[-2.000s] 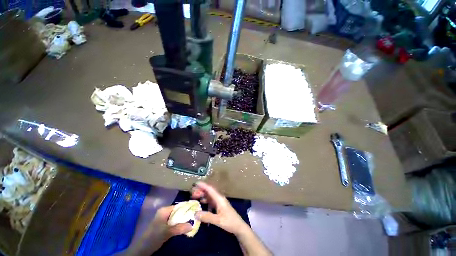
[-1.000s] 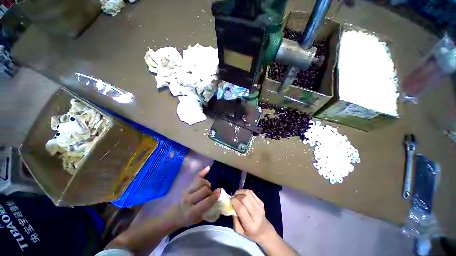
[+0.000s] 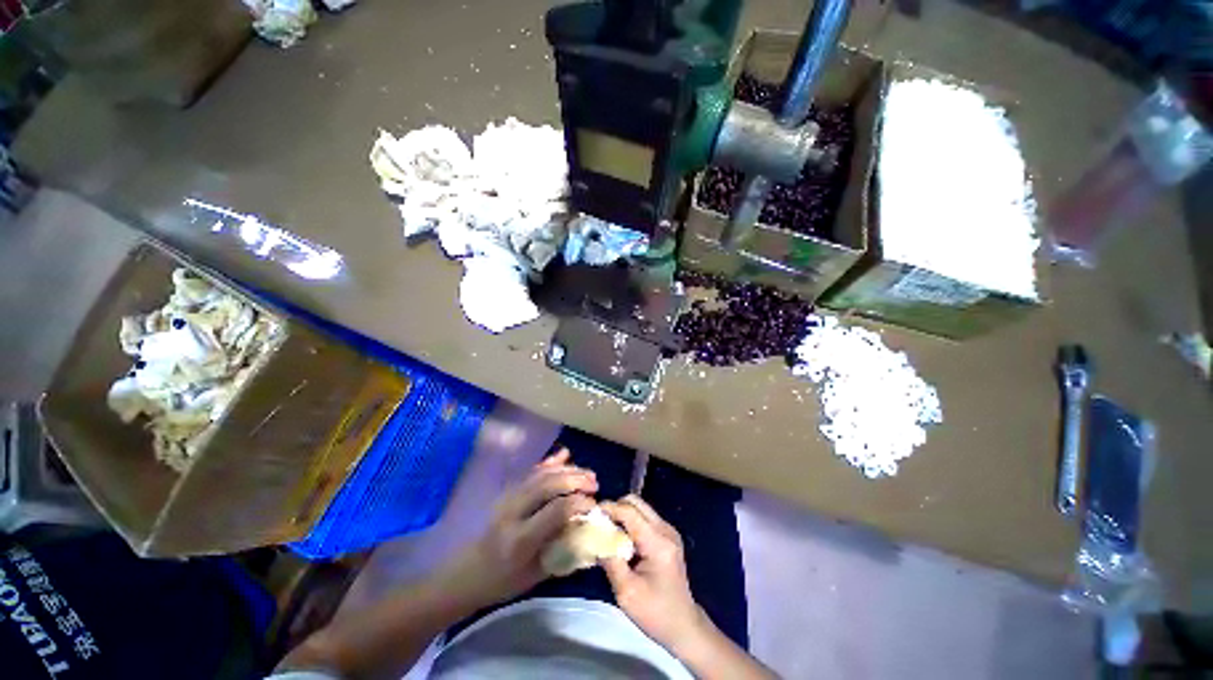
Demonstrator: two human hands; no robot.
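A small cream plush piece (image 3: 587, 543) is held between my two hands, over my lap in front of the table edge. My left hand (image 3: 530, 521) grips its left side. My right hand (image 3: 652, 561) pinches its right side. No eye shows on the piece from this angle. The dark green hand press (image 3: 619, 160) stands on the table ahead, above its small base plate (image 3: 601, 361). A pile of cream plush pieces (image 3: 482, 199) lies left of the press. Loose dark eyes (image 3: 740, 323) and white washers (image 3: 871, 399) lie right of the base plate.
The eye box (image 3: 851, 146) and washer box (image 3: 951, 199) stand behind the loose heaps. A wrench (image 3: 1072, 432) and a flat black object in plastic (image 3: 1115, 472) lie right. A pink bottle (image 3: 1111, 193) is behind them. The output carton (image 3: 226, 438) sits on a blue crate (image 3: 399, 458) at left.
The view has swung left and down since the first frame. My hands still hold the cream piece and have turned it; the dark eye seen on it at first no longer shows.
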